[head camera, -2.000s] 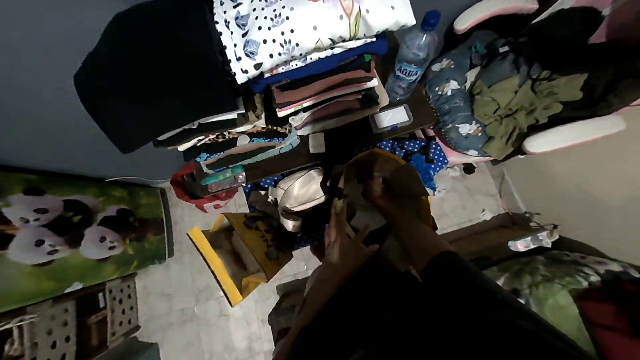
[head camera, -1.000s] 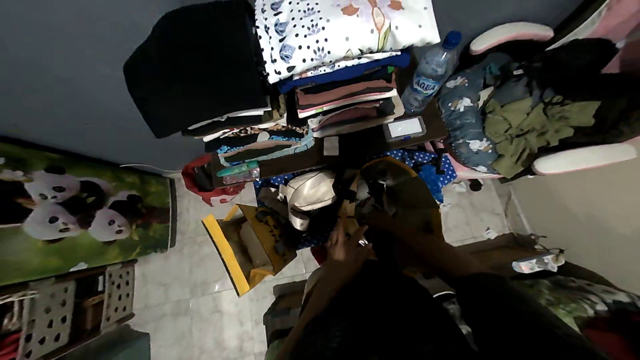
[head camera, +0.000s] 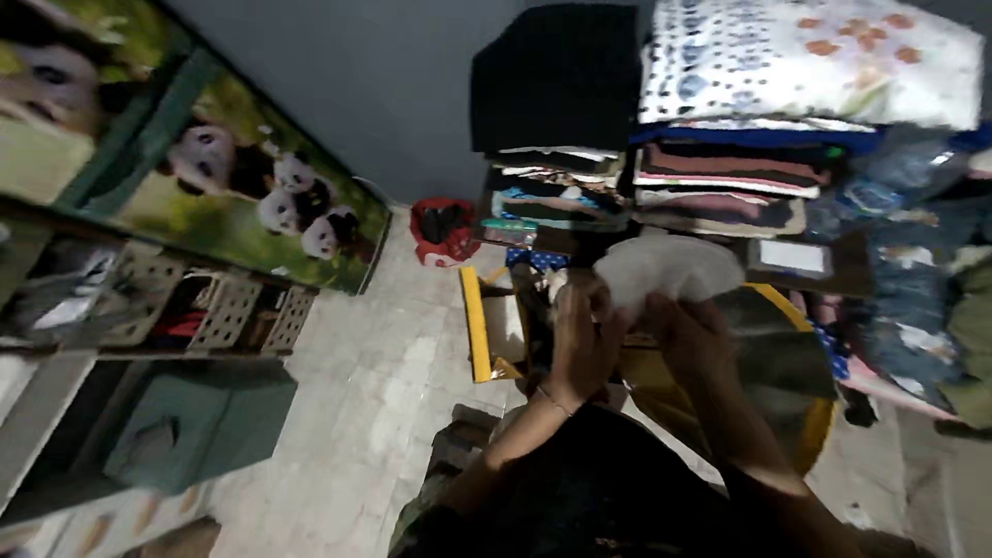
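A whitish, translucent, rounded thing (head camera: 670, 267), blurred and perhaps plastic, is held up between my two hands. My left hand (head camera: 581, 333) grips its left lower edge, and a thin bracelet circles that wrist. On its lower right edge, my right hand (head camera: 686, 325) has its fingers closed. Below and right of the hands stands a yellow-edged bag (head camera: 767, 349) with a dark inside. Another yellow-edged bag (head camera: 477, 325) lies on the floor left of my left hand.
Folded clothes (head camera: 725, 178) are stacked ahead, beside a black cloth (head camera: 554, 77) and a patterned white cloth (head camera: 806, 62). A plastic bottle (head camera: 876, 190) lies at their right. A red bag (head camera: 443, 232) rests on the tiled floor (head camera: 364, 372). A panda-print cabinet (head camera: 310, 209) is at left.
The whitish thing is now up between my hands; it was not seen there earlier. My hands have come up from the yellow-edged bag. The view has swung left.
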